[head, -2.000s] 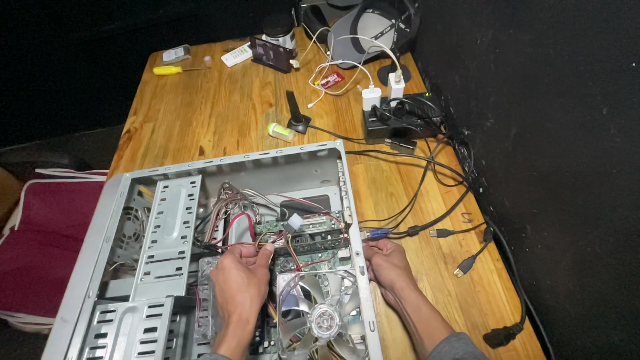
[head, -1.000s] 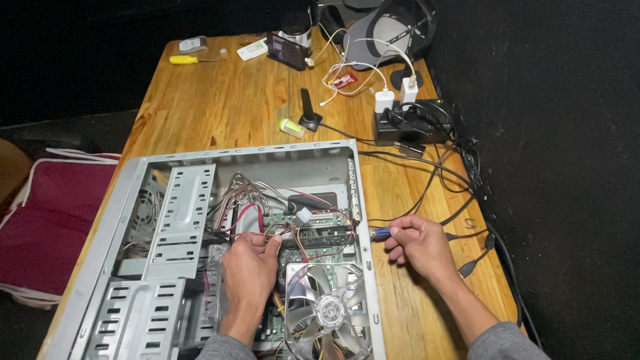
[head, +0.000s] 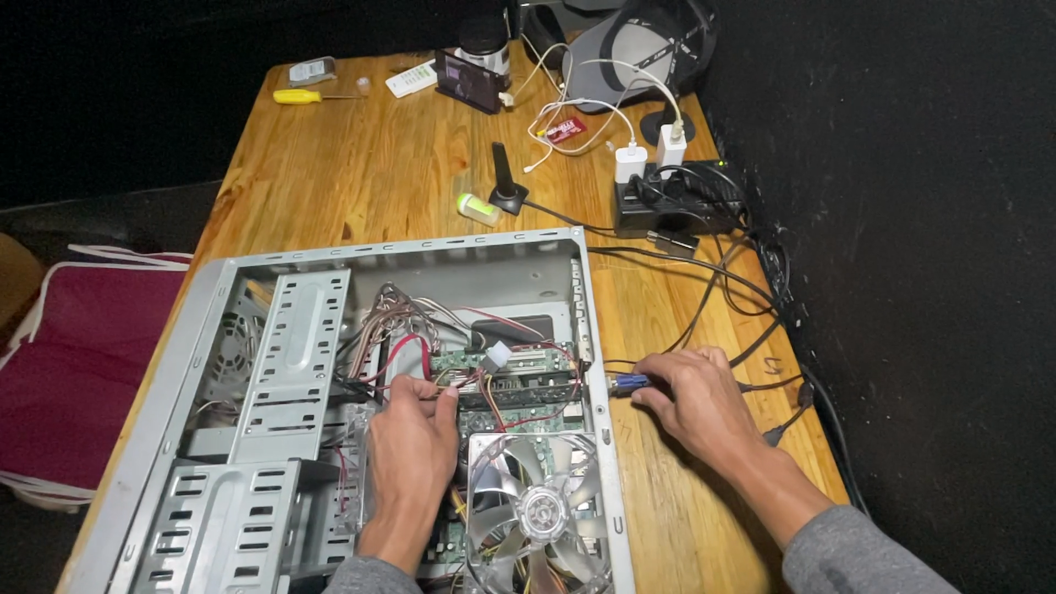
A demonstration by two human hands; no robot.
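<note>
An opened metal computer case (head: 412,247) lies on its side on the wooden table. My left hand (head: 417,445) reaches inside it, thumb and fingertips at the left end of a black expansion card (head: 524,397); how firmly they hold it cannot be told. A white power connector (head: 497,355) on thin wires sits just above the card. Below it is a clear case fan (head: 540,511). Outside the case's right edge, my right hand (head: 693,396) grips a blue VGA connector (head: 630,382), whose metal end points at the case near the card's bracket.
Black cables (head: 726,272) run along the right side to a black power strip (head: 676,202) with white chargers. Behind the case are a black antenna (head: 505,181), a small green-capped bottle (head: 478,209), a yellow screwdriver (head: 297,96), a propped phone (head: 469,81) and a grey cap (head: 635,62).
My right hand has moved from low beside the case's edge onto the blue connector, which now sits a little off the case. My left hand stays at the card's left end.
</note>
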